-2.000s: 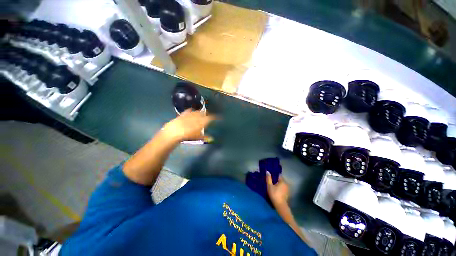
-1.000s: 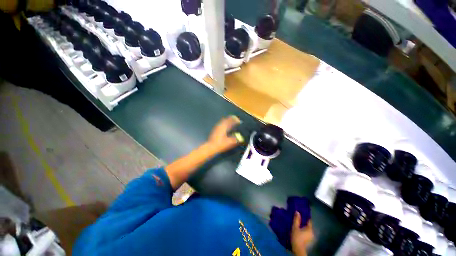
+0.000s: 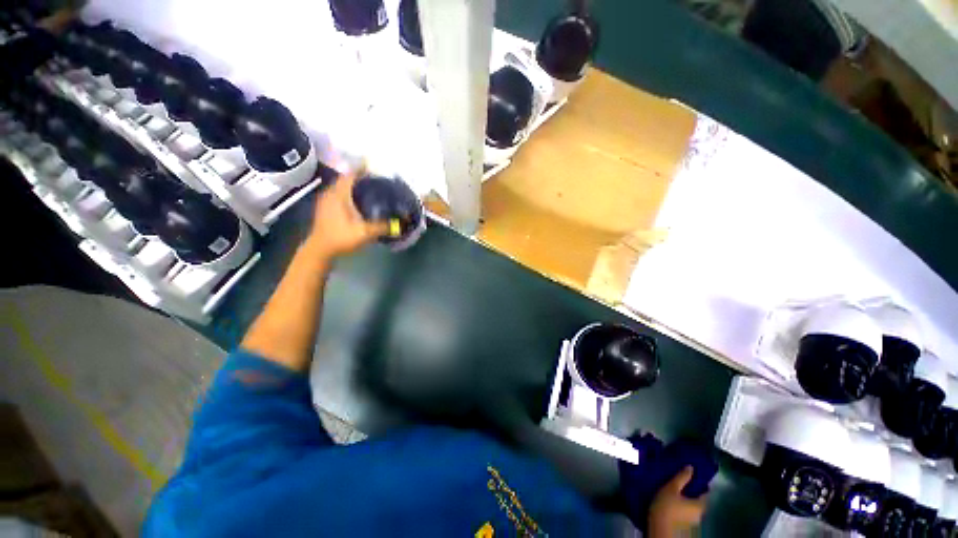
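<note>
My left hand [image 3: 341,223] is closed around the black ball head of a security camera [image 3: 384,202] at the edge of the white strip, left of the post. A yellow spot shows at a fingertip. A second camera [image 3: 618,360] rests on the green mat in front of me, its black ball toward the right and its white bracket toward me. My right hand [image 3: 675,509] holds a crumpled dark purple-blue cloth [image 3: 664,470] beside that bracket's plate. The hand is partly cut off by the lower edge.
Rows of cameras stand at left [image 3: 189,226] and at right [image 3: 804,468]. A pale post [image 3: 459,116] rises at the mat's back edge. Behind it are more cameras [image 3: 507,105], a brown cardboard sheet [image 3: 588,168] and a white strip [image 3: 756,231].
My left hand has moved left and back and taken hold of the camera left of the post. My right hand with the cloth is now close to the bracket of the camera on the mat.
</note>
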